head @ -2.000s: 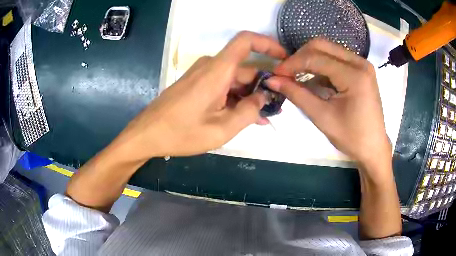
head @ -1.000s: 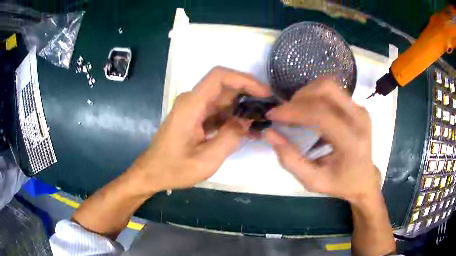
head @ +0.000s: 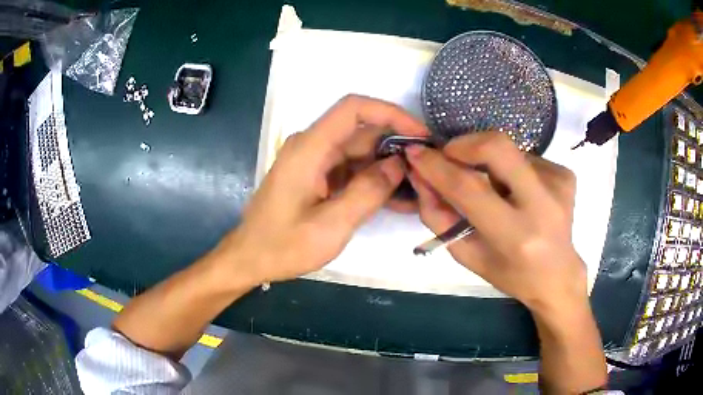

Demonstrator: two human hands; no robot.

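Note:
My left hand (head: 308, 193) holds a dark watch case (head: 397, 144) with a curved silver rim above the white work sheet. My right hand (head: 509, 212) has its thumb and fingertips on the case's right side. Slim metal tweezers (head: 443, 240) stick out to the left from under the right palm, their end pointing away from the case. The fingers of both hands hide most of the case. Whether a small part lies between the fingertips cannot be seen.
The round screw tray (head: 490, 91) lies just beyond my right hand. An orange screwdriver (head: 655, 73) is at upper right, a component tray (head: 674, 239) far right. A second case (head: 190, 88), small parts (head: 139, 95), a zip bag (head: 102, 58) and a perforated tray (head: 56, 173) are left.
The right fingertips have closed in against the case, which has turned so that its silver rim shows. The tweezers now point down-left from the right palm. The view has shifted slightly.

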